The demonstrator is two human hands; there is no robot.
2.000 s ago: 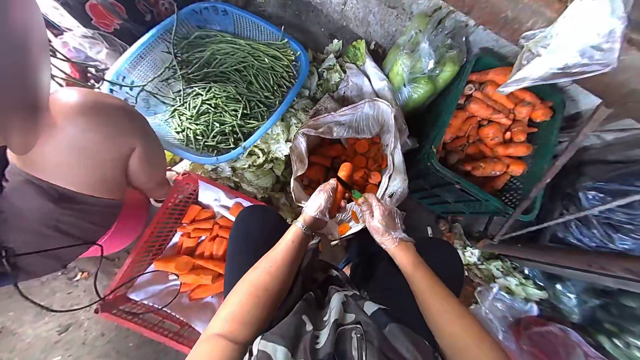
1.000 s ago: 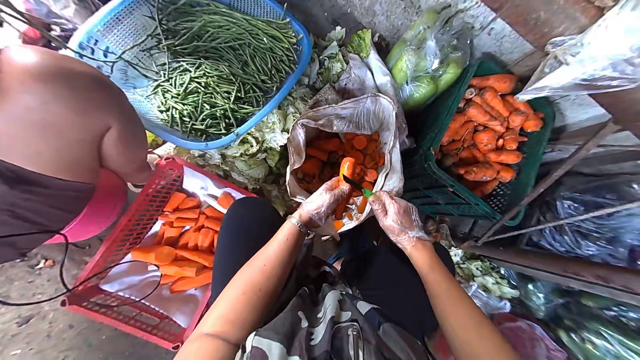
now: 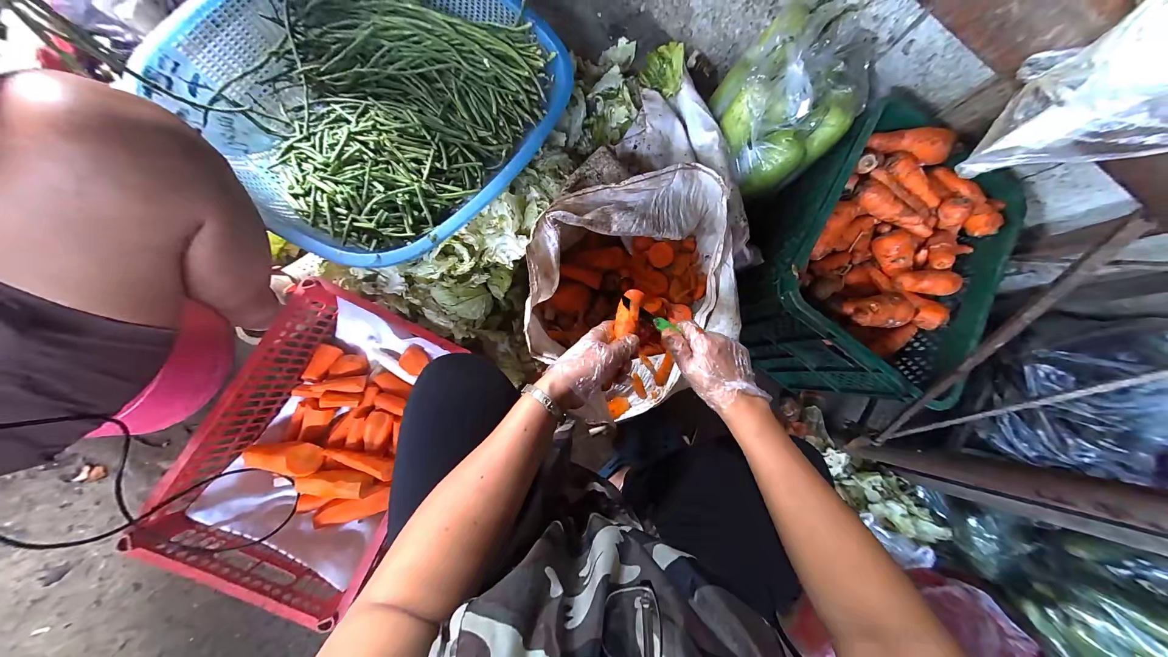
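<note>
My left hand (image 3: 591, 365), in a clear plastic glove, grips a carrot (image 3: 628, 315) upright over an open white sack (image 3: 639, 196). Carrot pieces (image 3: 659, 255) fill the sack's bottom. My right hand (image 3: 714, 363), also gloved, is shut on a green-handled cutting tool (image 3: 664, 325), whose dark blade meets the carrot; its exact kind is partly hidden. Cut orange bits hang below my fingers at the sack's near rim. To the left, a red plastic crate (image 3: 239, 388) lined with white holds peeled carrots (image 3: 351, 429). Unpeeled carrots (image 3: 899, 237) lie in a green crate (image 3: 785, 297) on the right.
A blue plastic basket (image 3: 383, 255) of green beans (image 3: 392, 119) stands at the upper left, beside loose leaves (image 3: 474, 274). A bag of green vegetables (image 3: 789, 109) leans behind the sack. Another person (image 3: 119, 201) sits close on the left. A metal bar (image 3: 1031, 493) crosses the lower right.
Both hands stay over the sack, with the carrot and the tool still in them. Small orange pieces now show below the fingers. The view has shifted slightly.
</note>
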